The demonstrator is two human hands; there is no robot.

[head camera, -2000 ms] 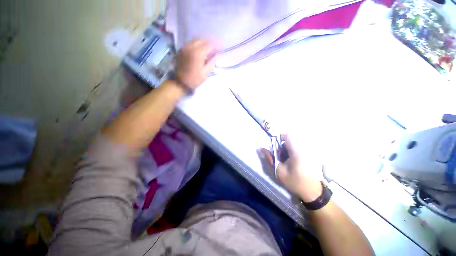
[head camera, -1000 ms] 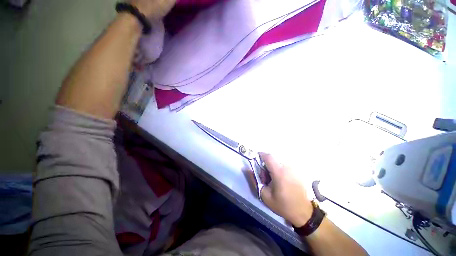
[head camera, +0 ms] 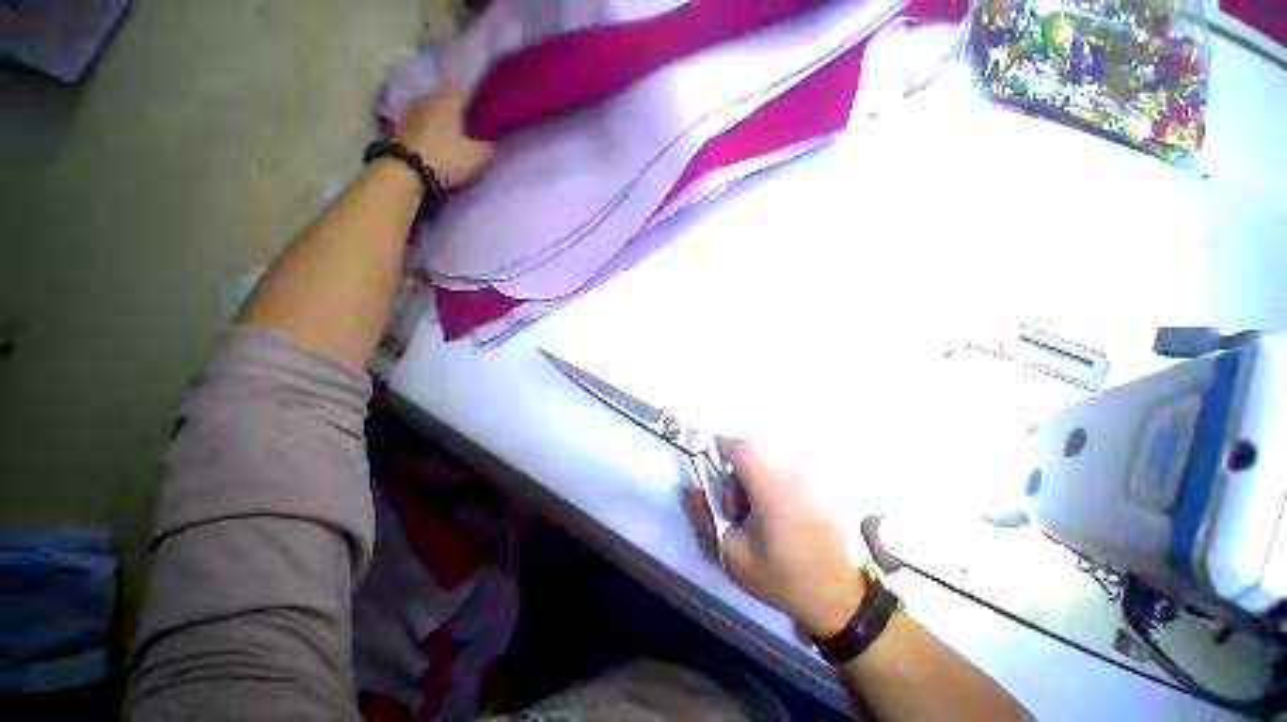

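Note:
My right hand (head camera: 769, 533) holds the looped handles of the shears (head camera: 615, 396), which lie low over the white table near its front edge, blades closed and pointing up-left. My left hand (head camera: 445, 138) is at the left end of a stack of lilac panels (head camera: 586, 191), with its fingers at a magenta panel (head camera: 607, 68) on top. The fingertips are partly hidden by the cloth, so the grip is hard to see. A magenta corner shows under the stack.
A white-blue sewing machine head (head camera: 1150, 459) stands at the right, with a black cable (head camera: 988, 609) running below it. A clear bag of multicoloured items (head camera: 1094, 64) is at the far side. Crumpled lilac and magenta cloth (head camera: 438, 578) hangs below the table edge. A stained wall is at left.
My left hand has moved from the stack's near corner to its far left end, and magenta cloth now shows on top. The shears, still in my right hand, now point more to the left.

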